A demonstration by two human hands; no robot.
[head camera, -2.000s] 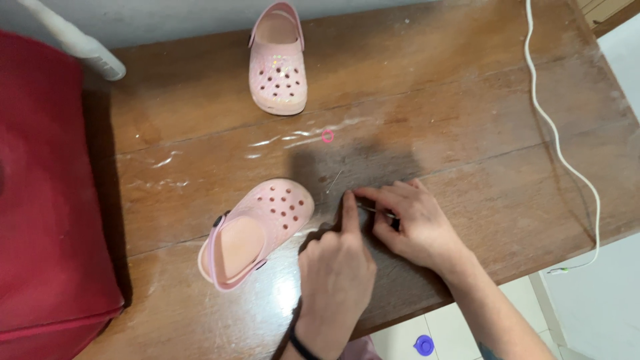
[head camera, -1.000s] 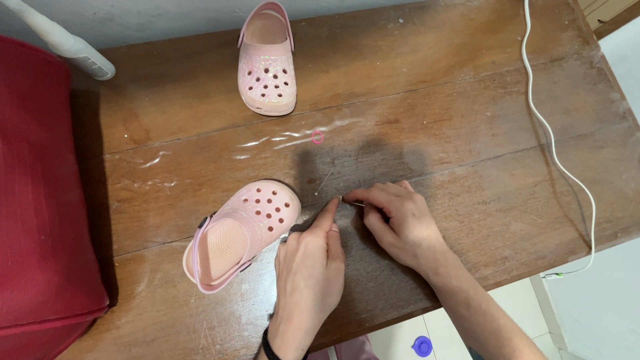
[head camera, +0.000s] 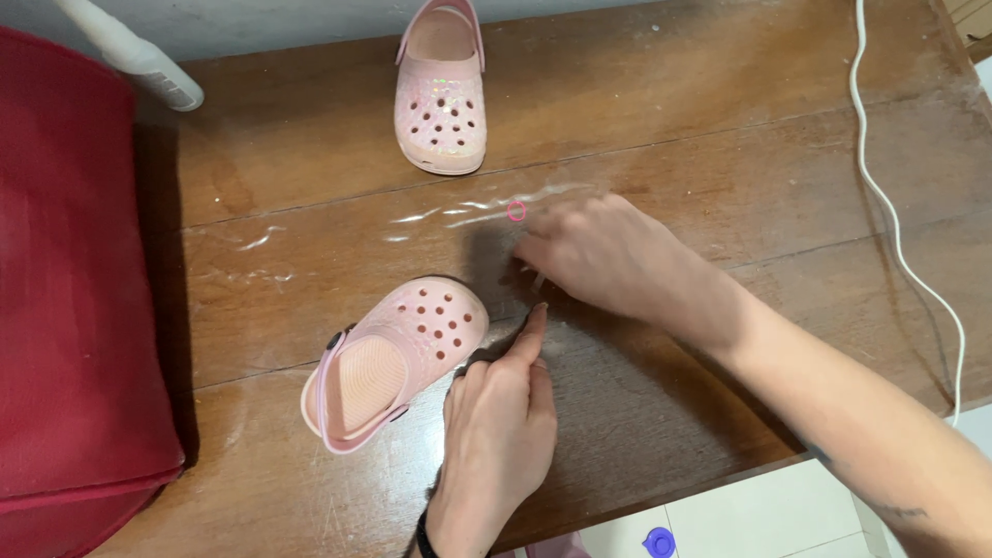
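Observation:
My left hand (head camera: 500, 426) rests on the wooden table with its index finger stretched out, the tip pressed to the tabletop. Just beyond it my right hand (head camera: 589, 248), blurred, hovers low over the wood, fingers bent; a thin pale strip (head camera: 539, 280) shows under it, and whether the fingers hold it I cannot tell. A small pink ring (head camera: 516, 211) lies by the right fingertips. Left of my hands a pink clog (head camera: 442, 318) lies at a slant, heel strap toward the lower left. A second pink clog (head camera: 440, 116) stands farther back, toe toward me.
A red fabric bag (head camera: 70, 294) fills the left side, with a white tube-shaped object (head camera: 159, 74) behind it. A white cable (head camera: 883, 198) runs down the right of the wooden table (head camera: 744, 186). A purple object (head camera: 659, 542) lies on the tiled floor below the near edge.
My right hand has moved away from the left index fingertip, farther back over the table toward the pink ring. The left hand still points at the tabletop, and both clogs stay put.

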